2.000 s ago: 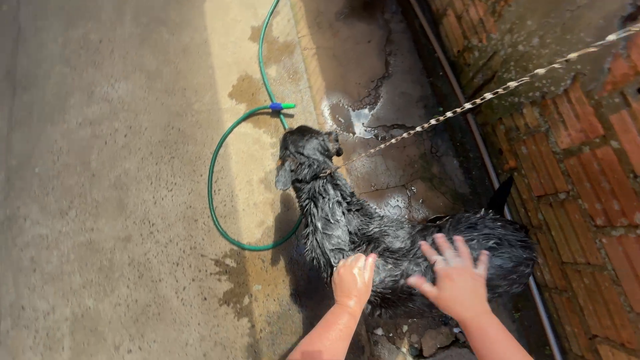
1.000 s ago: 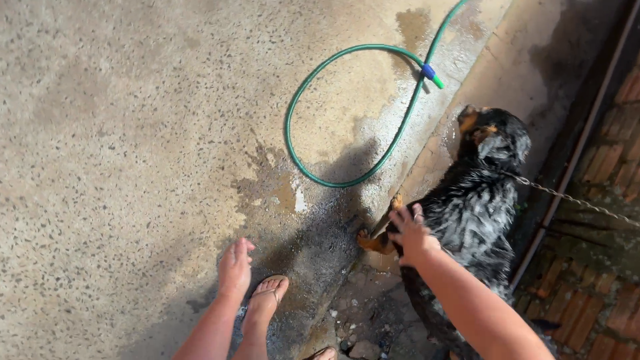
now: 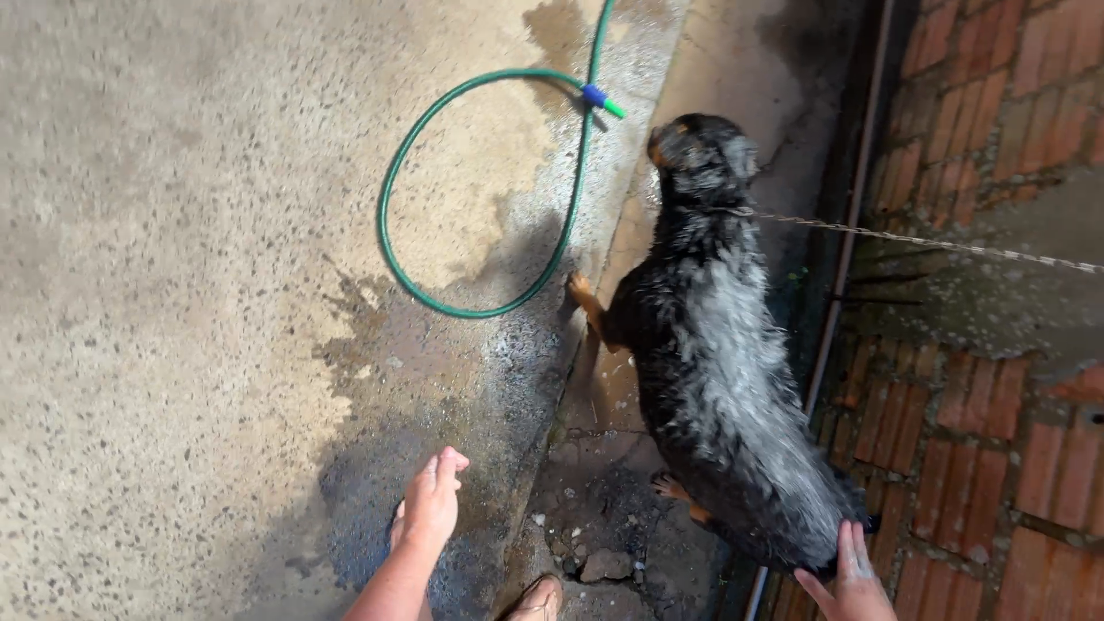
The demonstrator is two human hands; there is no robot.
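A wet black and tan dog (image 3: pixel 724 345) stands beside a brick wall, its head toward the top of the view. My right hand (image 3: pixel 849 578) is at the dog's rump, fingers spread, with the fingertips at its fur. Out over the concrete, away from the dog, my left hand (image 3: pixel 434 496) hangs with its fingers loosely bent and nothing seen in it. A chain (image 3: pixel 931 244) runs from the dog's neck to the right. Left of the dog lies a looped green hose (image 3: pixel 385 194) with a blue and green nozzle (image 3: pixel 601 99).
The brick wall (image 3: pixel 966 483) borders the right side, with a pipe (image 3: pixel 849 233) along its foot. A concrete step edge (image 3: pixel 552 431) runs between the slab and the dog's strip. Broken concrete (image 3: pixel 606 565) and my sandalled foot (image 3: pixel 541 597) are near the bottom.
My right hand has moved from the dog's shoulder area back to its rump. The dog now stands more lengthwise in view. My left hand remains away from the dog, over the concrete.
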